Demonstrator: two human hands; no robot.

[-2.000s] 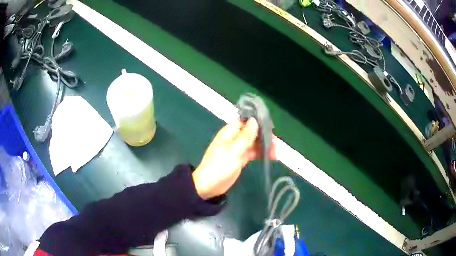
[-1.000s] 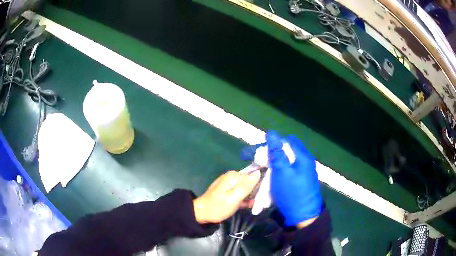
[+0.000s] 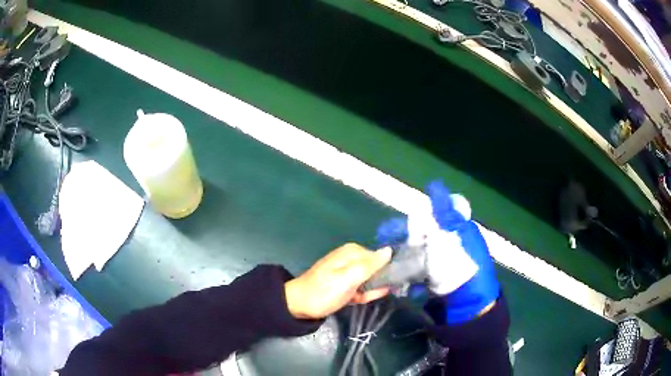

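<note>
My left hand (image 3: pixel 335 281), bare, holds a grey block-shaped unit (image 3: pixel 401 266) by its left end. My right hand (image 3: pixel 471 275), in a blue glove, holds a white wiping cloth (image 3: pixel 447 258) at the unit's right end. The gloved fingers and cloth are slightly blurred and hide part of the unit, so its socket face cannot be told. Grey cord loops (image 3: pixel 360 334) with a thin white tie hang below the unit.
A translucent bottle with yellowish liquid (image 3: pixel 165 165) stands left, beside folded white cloths (image 3: pixel 98 217). Grey corded units (image 3: pixel 48 110) lie far left. A blue bin (image 3: pixel 44 275) holds clear bags. A white rail (image 3: pixel 294 150) edges the green belt (image 3: pixel 309 81). More units (image 3: pixel 531 70) lie beyond.
Since two seconds ago, my gloved right hand has come up with the cloth to the unit. In the last second, the cloth has shifted right and more of the grey unit shows.
</note>
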